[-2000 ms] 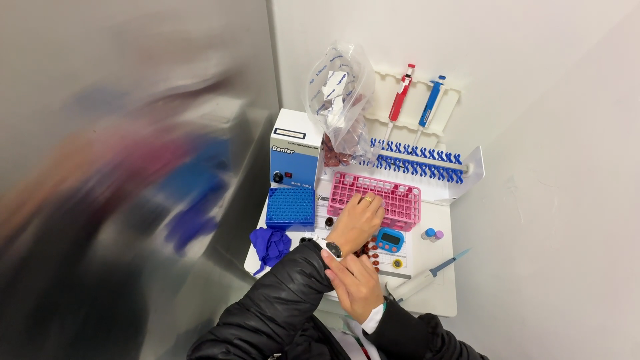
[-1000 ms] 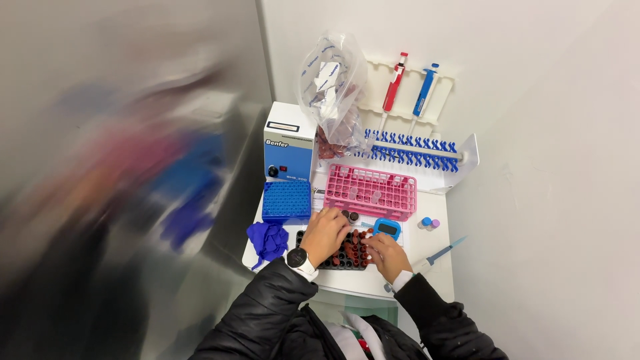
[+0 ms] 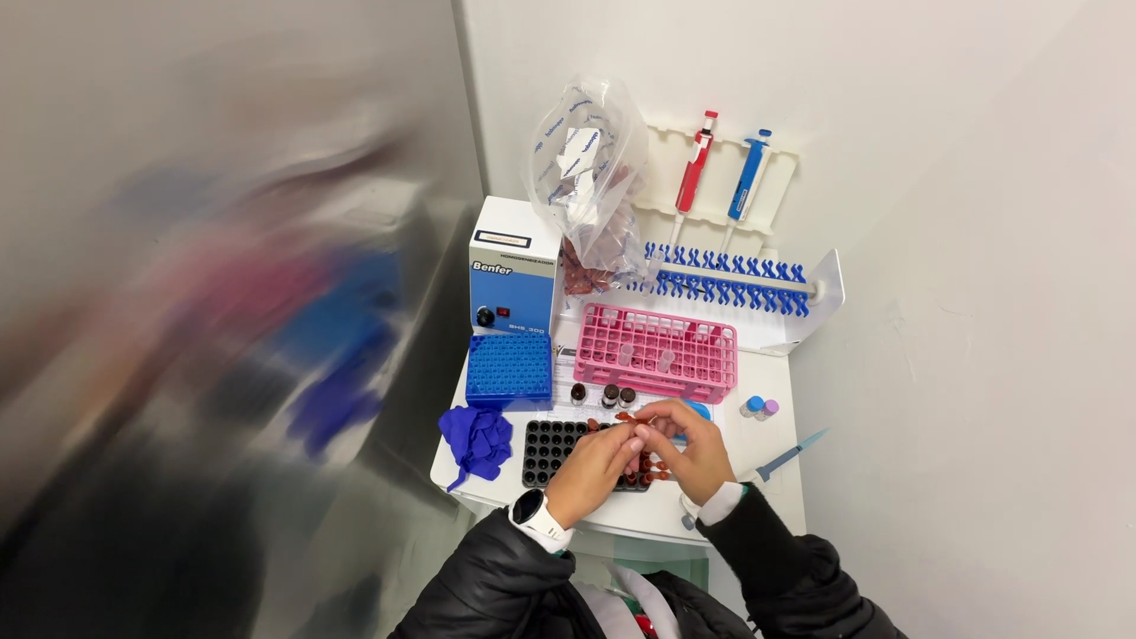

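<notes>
My left hand [image 3: 587, 470], with a watch at the wrist, and my right hand [image 3: 694, 448] meet over the right part of a black tube rack [image 3: 543, 453]. Between their fingertips is a small reddish-brown piece [image 3: 632, 418], held by both as far as can be seen. Several reddish-brown capped tubes [image 3: 655, 470] show in the rack beside my fingers. Behind my hands stand small dark-topped vials [image 3: 611, 396] and a pink test tube rack [image 3: 657, 353] with a few clear tubes. A blue timer [image 3: 698, 411] is mostly hidden behind my right hand.
At left are a Benfer mixer [image 3: 515, 275], a blue tube rack [image 3: 508, 368] and a crumpled purple glove [image 3: 477, 441]. Behind stand a plastic bag [image 3: 590, 177], a red pipette [image 3: 695, 173], a blue pipette [image 3: 750, 182] and a blue-clipped holder [image 3: 737, 282]. Two capped tubes [image 3: 761, 407] and another pipette [image 3: 781, 459] lie right.
Two seconds ago my left hand was over the pink rack and my right hand at its wrist. Both hands have since come to the black rack, and now their fingertips are together.
</notes>
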